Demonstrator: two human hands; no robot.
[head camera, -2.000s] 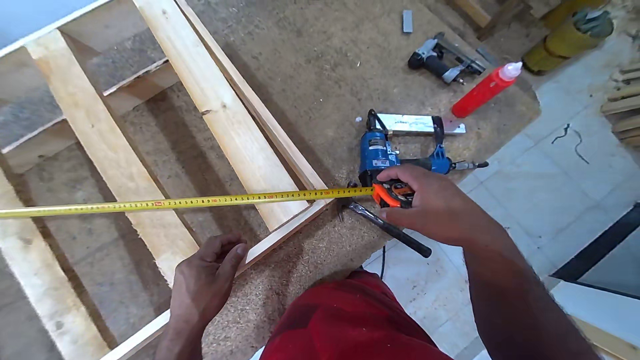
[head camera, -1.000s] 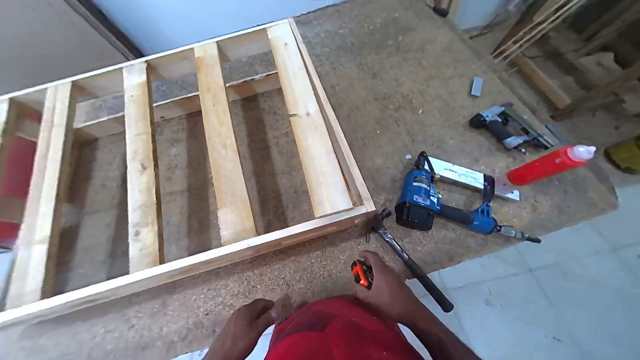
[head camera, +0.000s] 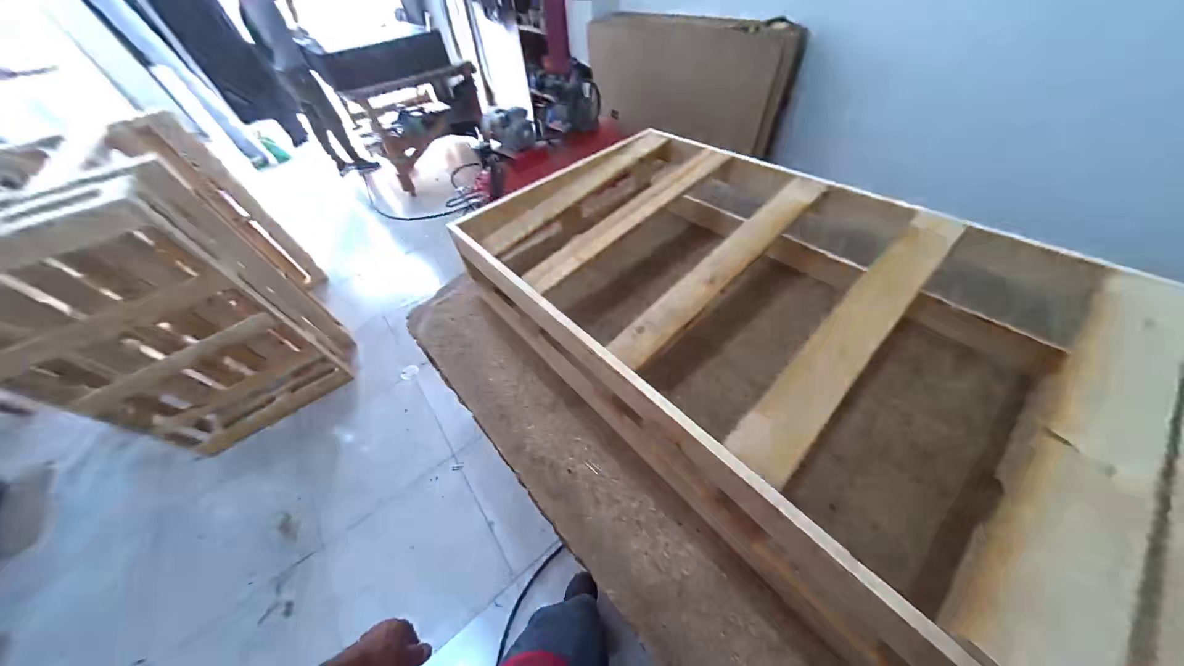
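Observation:
A large slatted wooden frame (head camera: 684, 416) lies on a worktable (head camera: 555, 444) covered with a rough brown board. Its pale slats run across between the long side boards. My left hand (head camera: 384, 643) is at the bottom edge, over the tiled floor and left of my leg; it touches neither the frame nor the table, and its fingers are too cut off and blurred to read. My right hand is out of view, and so are the tape measure, the hammer and the blue nail gun.
More slatted wooden frames (head camera: 185, 324) stand on the floor at the left. A dark hose (head camera: 527, 592) runs by my foot. Farther back are a red air compressor (head camera: 555, 157), brown panels (head camera: 684, 79) against the wall and a standing person (head camera: 305, 88).
The view has swung far to the left. Two seconds ago a yellow tape lay extended over the frame; one second ago it was retracted, its case in my right hand. That hand has left the view.

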